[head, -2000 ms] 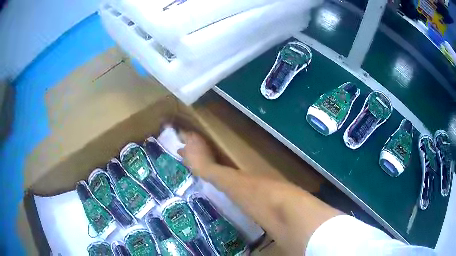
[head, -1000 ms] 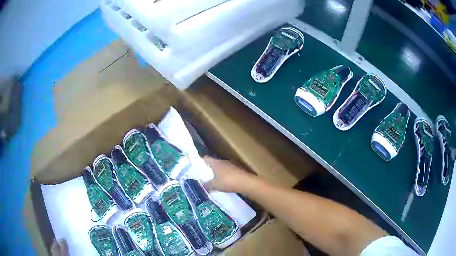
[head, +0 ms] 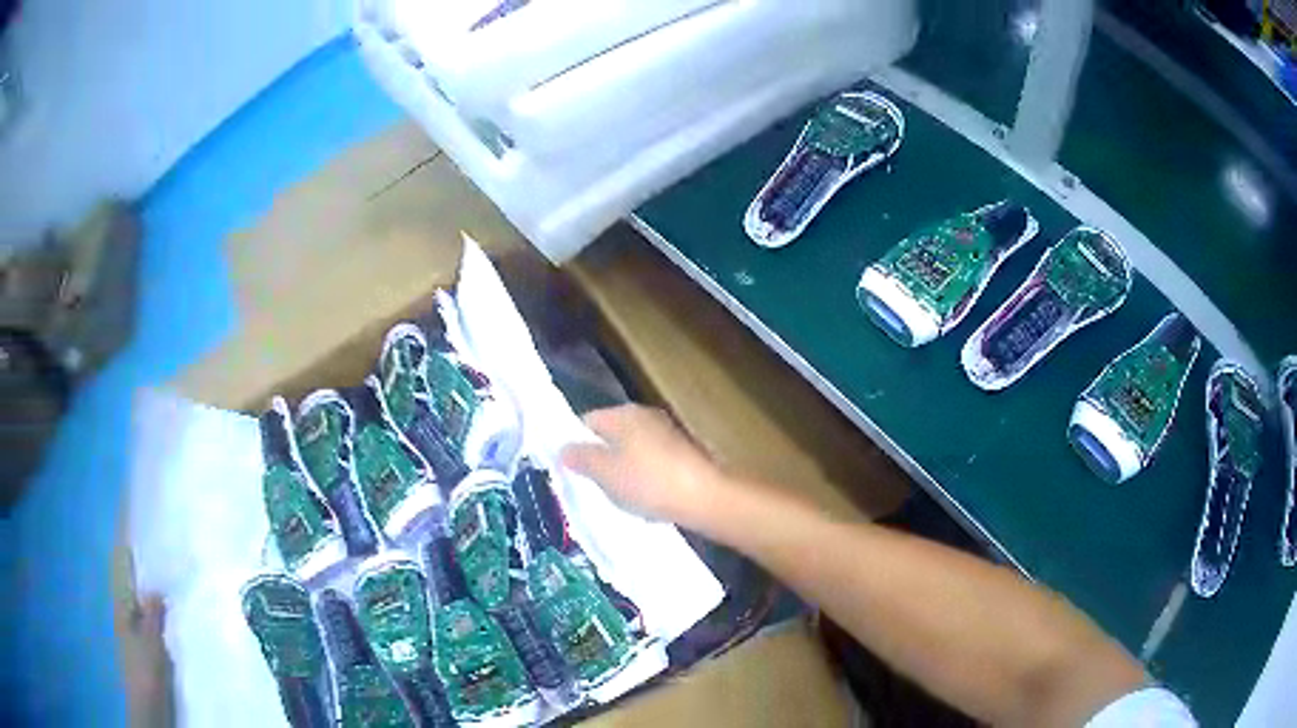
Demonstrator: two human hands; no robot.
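Note:
A white liner sheet (head: 192,548) lies under rows of open handheld units (head: 391,605) with green circuit boards, in and above the open carton (head: 626,320). Its left and right edges are bent upward. My right hand (head: 643,462) grips the raised right edge of the sheet. My left hand (head: 147,640) is at the far left, blurred and partly hidden behind the sheet's left edge, its fingers against it. The units lean close together in two rows. The lower part of the sheet is cut off by the picture's edge.
A green bench surface (head: 818,306) at the right carries several spaced open units (head: 946,270). Stacked white foam trays (head: 612,128) stand at the top, overhanging the carton's far side. A grey post (head: 1055,86) rises behind the bench.
My right hand went from the carton's far corner to the sheet's right edge, which now stands higher. My left hand has come into view at the left edge, and that side is raised too.

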